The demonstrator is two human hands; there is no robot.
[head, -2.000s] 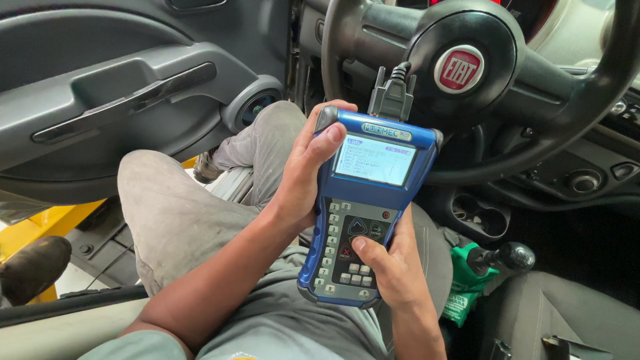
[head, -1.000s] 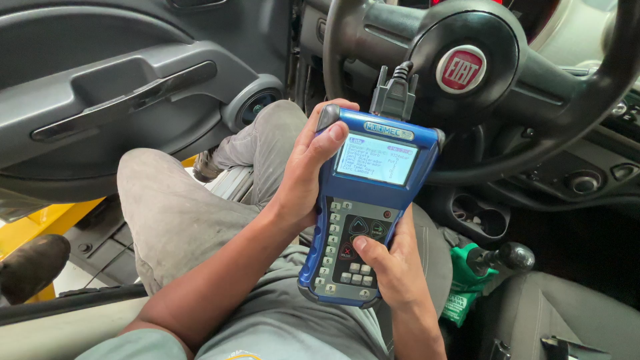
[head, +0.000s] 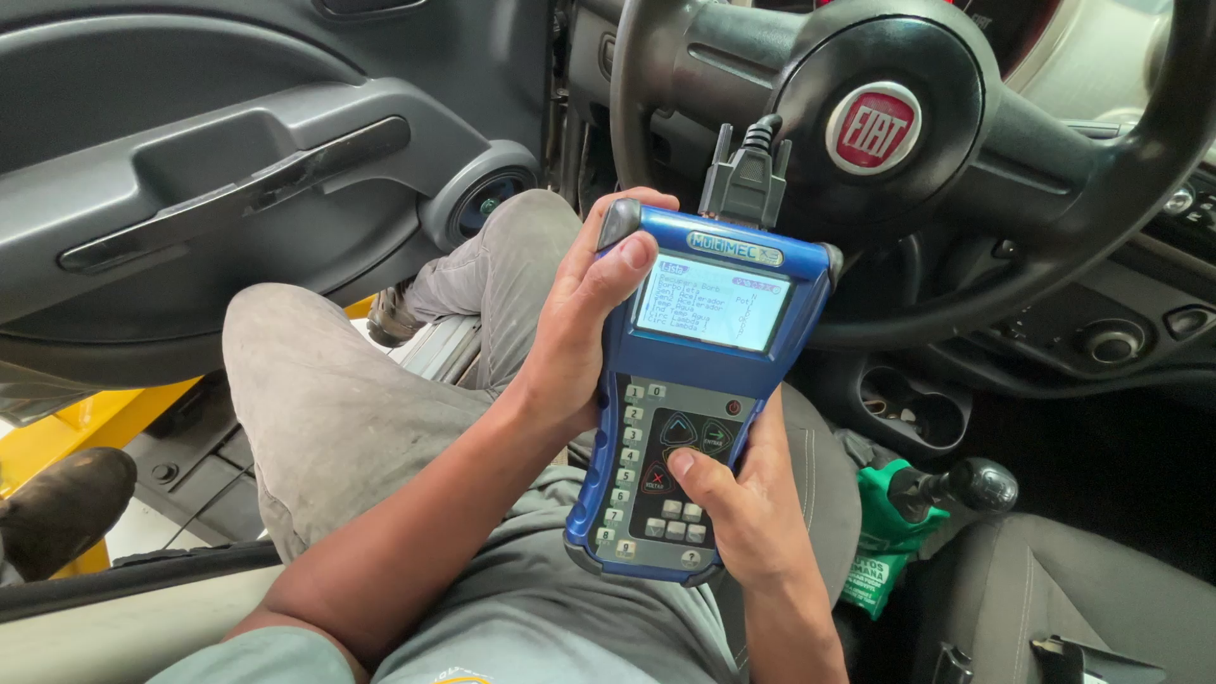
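Note:
A blue handheld diagnostic scanner [head: 703, 370], marked MultiMEC, is tilted above my lap with its lit screen [head: 711, 302] showing a list of text. My left hand [head: 579, 313] grips its upper left side, the thumb along the edge beside the screen. Around the lower right side is my right hand [head: 746, 503], its thumb resting on the keypad [head: 670, 465] just below the up-arrow key. A grey cable connector [head: 746, 180] with two long screws is plugged into the scanner's top end.
Beyond the scanner is a Fiat steering wheel [head: 874, 128]. The car door [head: 237, 190] stands open at left, near a yellow metal frame [head: 81, 437] and someone's shoe [head: 66, 513]. At right are cup holders [head: 912, 404], a gear lever [head: 983, 485] with a green bag [head: 879, 560], and a seat [head: 1092, 589].

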